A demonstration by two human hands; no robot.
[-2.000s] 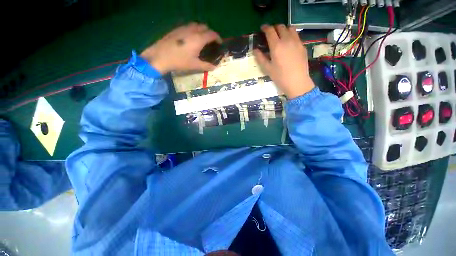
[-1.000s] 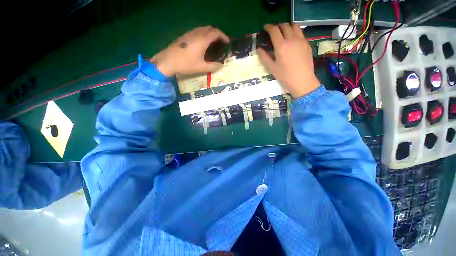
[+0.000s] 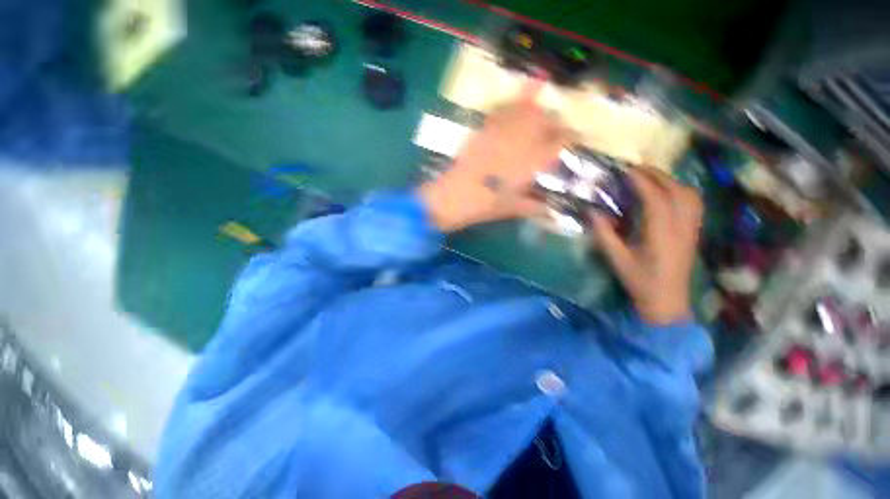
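Note:
The picture is blurred. My left hand and my right hand hold dark, shiny modules between them, above the front of the test fixture. I cannot tell how many there are. The white strip shows left of my left hand; the rest of it is hidden by my hands. The cream strip lies behind, with small dark modules along its back edge, one showing a green glint.
Loose dark modules lie on the green mat at left, beside a pale card. The foam tray with red-faced modules is at right. Blurred wires lie between tray and fixture. A yellow item is at lower left.
The view has turned and shifted left. My hands have moved from the back row to the front of the fixture, and now hold shiny modules between them.

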